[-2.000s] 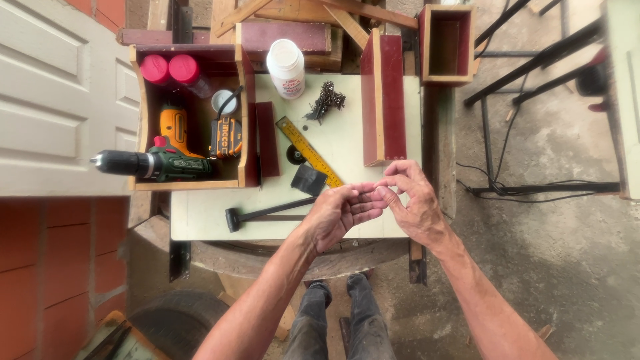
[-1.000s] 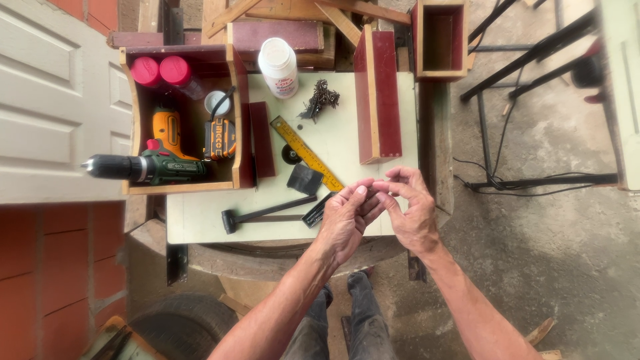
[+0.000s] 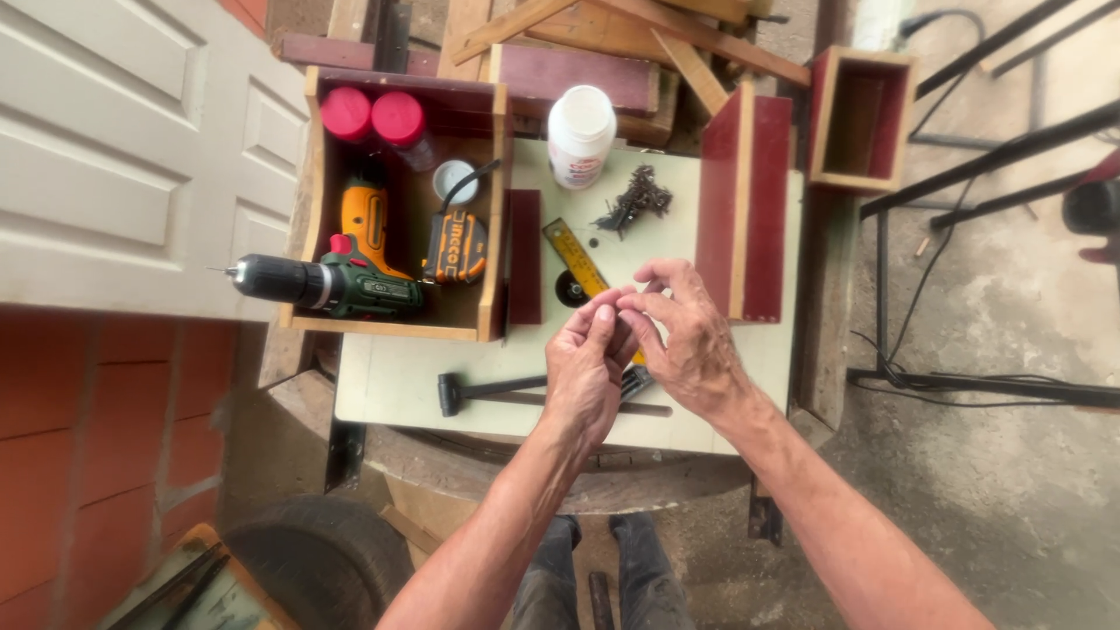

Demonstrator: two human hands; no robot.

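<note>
My left hand [image 3: 588,367] is palm up with curled fingers, and my right hand [image 3: 687,337] meets it at the fingertips. Whatever may lie between the fingers is too small or hidden to make out. Beneath them a yellow ruler [image 3: 573,254] and a hammer with a black head [image 3: 450,394] lie on the pale board [image 3: 394,376], both partly covered by my hands. A black round disc [image 3: 570,289] lies beside the ruler. Farther up are a heap of dark screws [image 3: 636,199] and a white plastic bottle [image 3: 582,136]. A dark red wooden piece [image 3: 767,210] stands to the right.
At left a wooden box [image 3: 394,327] holds a cordless drill [image 3: 363,284], a tape measure [image 3: 457,248] and two red-capped containers [image 3: 346,114]. Wood offcuts [image 3: 595,31] lie behind. A small open wooden box [image 3: 862,122] and black metal frames [image 3: 884,297] are at right. A tire [image 3: 319,551] is below left.
My left hand has turned and its fingers have curled in more since the earliest frame. Both hands stay together at the fingertips over the board.
</note>
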